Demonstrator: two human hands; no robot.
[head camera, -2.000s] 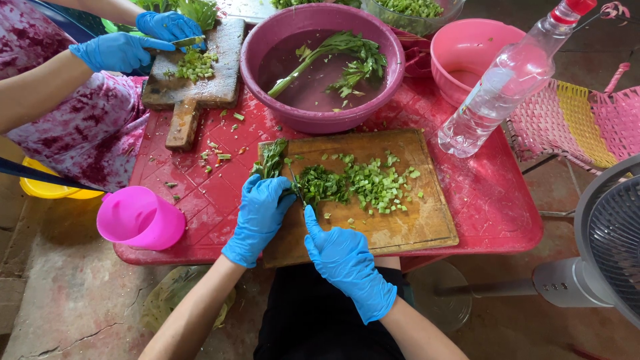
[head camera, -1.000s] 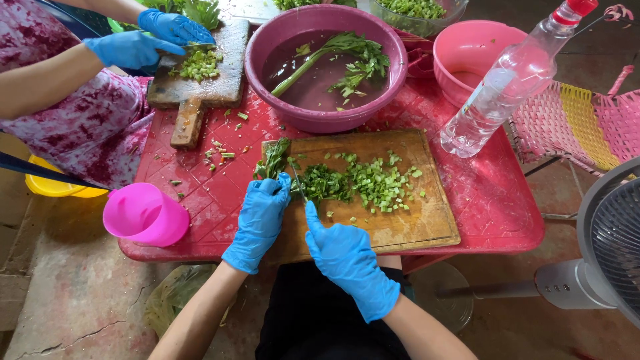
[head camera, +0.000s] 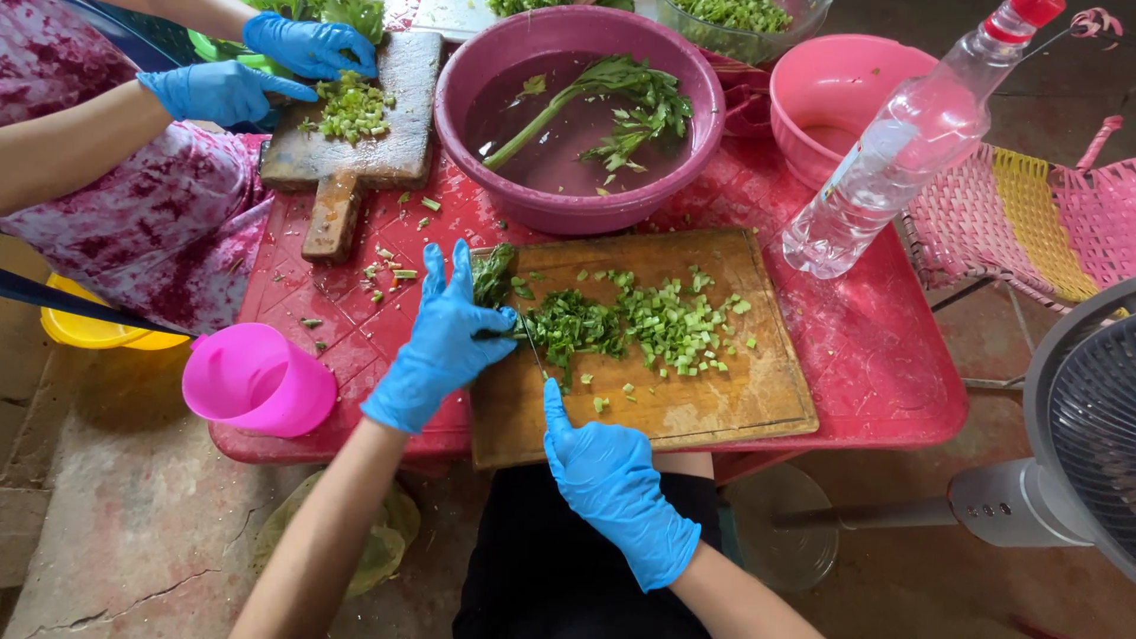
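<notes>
My blue-gloved right hand (head camera: 608, 484) is closed round a knife, its index finger along the back of the thin blade (head camera: 532, 348). The blade stands over the left part of a wooden cutting board (head camera: 710, 408). My left hand (head camera: 448, 333), gloved too, rests at the board's left edge with two fingers raised and the others at a bunch of leafy celery (head camera: 493, 275); its grip there is partly hidden. Right of the blade lie chopped dark leaves (head camera: 577, 330) and, beyond them, chopped pale green stalks (head camera: 682, 324).
A purple basin (head camera: 577, 209) holds water and a celery stalk. Around it are a pink bowl (head camera: 843, 80), a clear plastic bottle (head camera: 865, 191), a pink mug (head camera: 257, 377) and a fan (head camera: 1092, 426). A person's gloved hands (head camera: 311, 44) work at another board (head camera: 328, 164).
Two fingers of my left hand have lifted away from the bunch. The other person's nearer hand has moved back to the left from the greens, its index finger now extended.
</notes>
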